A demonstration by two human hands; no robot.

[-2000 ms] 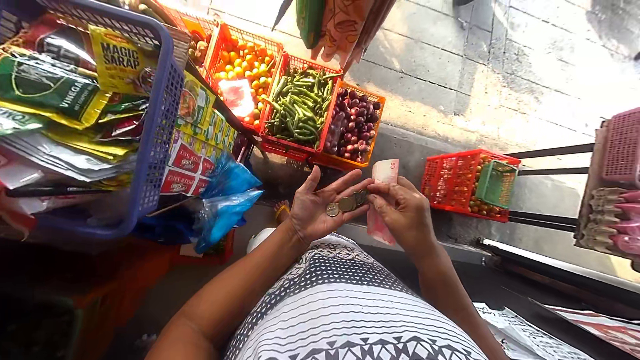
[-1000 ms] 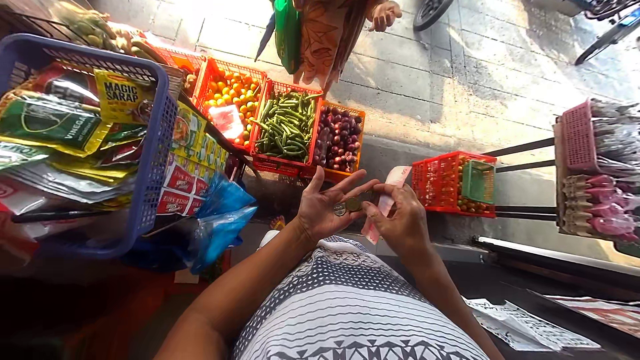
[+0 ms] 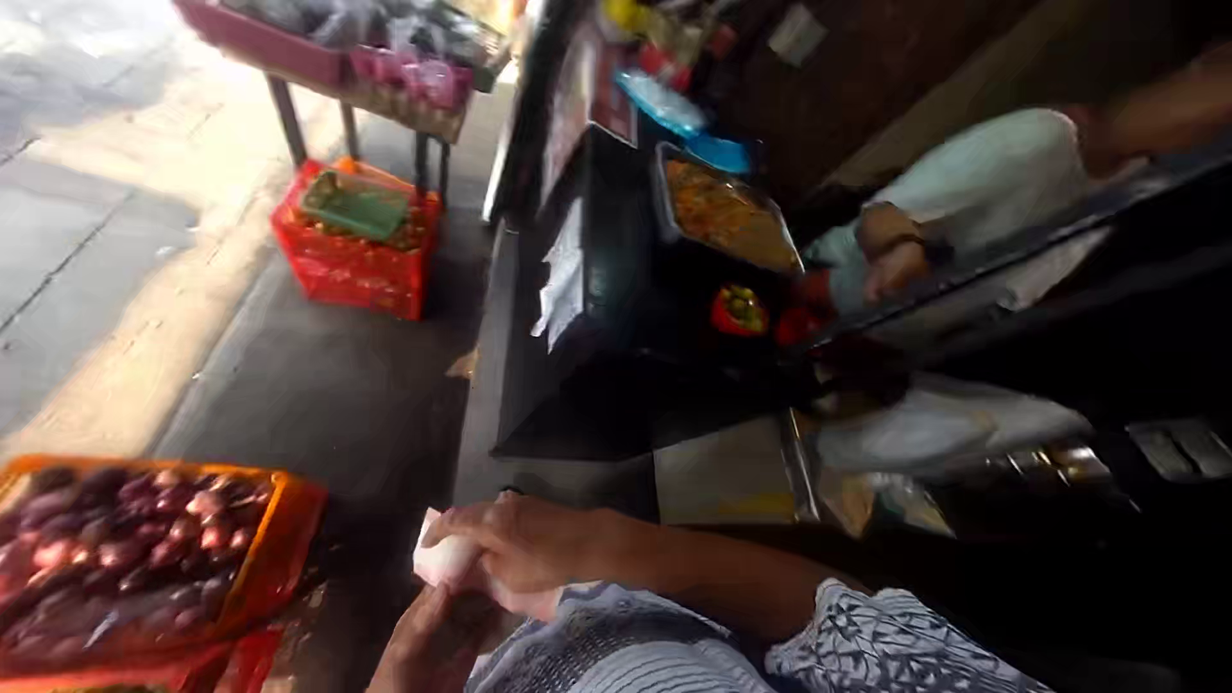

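Note:
A pale pink banknote [image 3: 443, 558] is between my two hands at the bottom of the view, slightly blurred. My right hand [image 3: 529, 539] is closed over it from above, its fingers curled. My left hand [image 3: 433, 630] lies just below, touching the note's lower side; its palm is turned out of sight, so any coins in it are hidden. The patterned white and dark shirt is directly behind both hands.
An orange crate of red onions [image 3: 144, 549] stands at lower left, a red crate [image 3: 356, 260] with a green basket farther up. Right of my hands is a dark counter with a tray of food [image 3: 731, 217]. Another person's hand [image 3: 895, 269] is beyond it.
The view has swung far to the right, toward the dark counter. My hands have come together around the banknote; before, the left palm lay open with coins on it.

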